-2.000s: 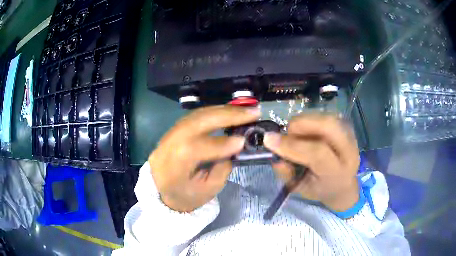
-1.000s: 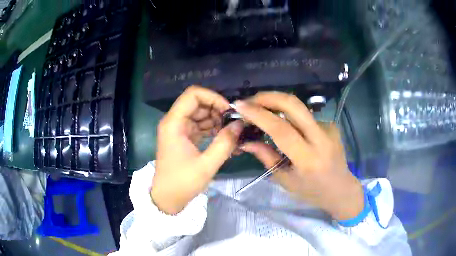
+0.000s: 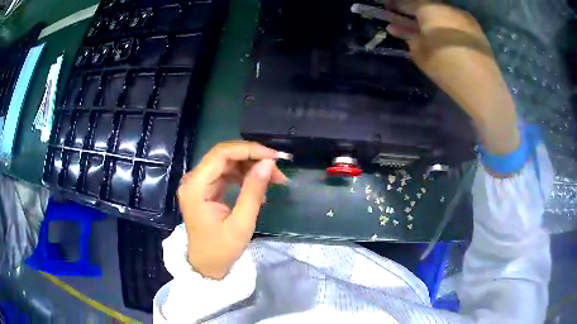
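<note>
The black machine [image 3: 304,95] lies in front of me. My left hand [image 3: 221,202] is at its front left edge, with fingertips by the left pale button [image 3: 283,155]. Thumb and index finger are slightly apart and I see nothing held. My right hand [image 3: 443,41] reaches over the machine top and is blurred near the upper edge. A pale strip-like piece [image 3: 373,12] shows by its fingertips; I cannot tell whether it is held or part of the machine. No housing can be made out.
A black blister tray [image 3: 107,158] is on the left, some far pockets filled. The red button [image 3: 343,169] and right pale button [image 3: 438,169] are on the machine front. Cream bits [image 3: 392,202] lie before it. A clear tray [image 3: 525,69] is right; a blue stool [image 3: 69,240] is lower left.
My hands have parted from around the small dark part. My left hand moved down to the left button, my right hand up over the machine. The view has shifted, moving the machine rightward in the picture.
</note>
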